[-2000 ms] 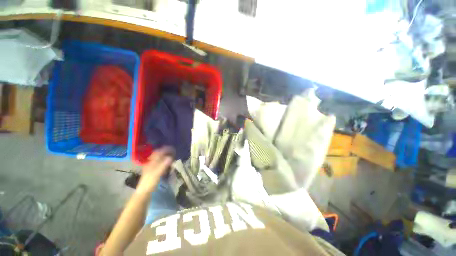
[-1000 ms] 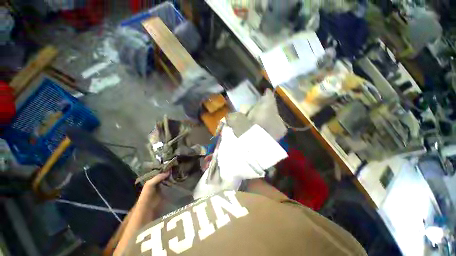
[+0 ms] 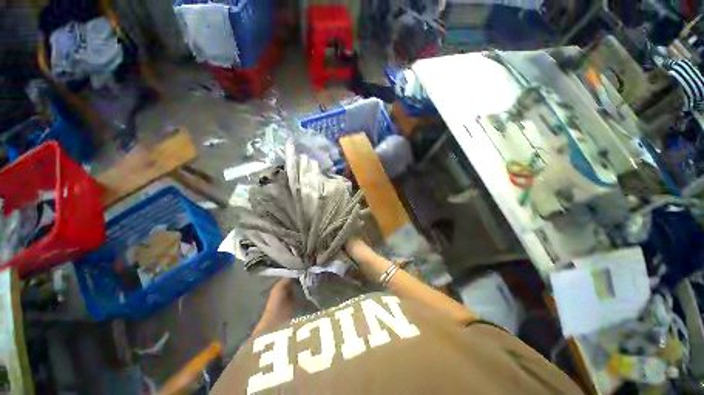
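Observation:
A tied bundle of grey-taupe cloth pieces (image 3: pixel 305 212) is held in front of my chest, its ends fanning out away from me. A pale tie strip (image 3: pixel 307 275) goes around its gathered part near my body. My left hand (image 3: pixel 279 297) is at the bundle's lower left, its fingers mostly hidden by the cloth. My right hand (image 3: pixel 357 251) is on the bundle's right side, its fingers partly hidden behind the cloth.
A red crate (image 3: pixel 81 216) and a blue crate (image 3: pixel 158 289) with cloth stand at left. Ahead are another blue crate (image 3: pixel 328 123), a wooden bench (image 3: pixel 374 185) and a red stool (image 3: pixel 328 46). A long white sewing table (image 3: pixel 471 116) runs along the right. Scraps litter the floor.
The view has turned away from the first crates and table. The large pale cloth pieces seen at my right side earlier no longer show. Both hands are now at the fanned bundle.

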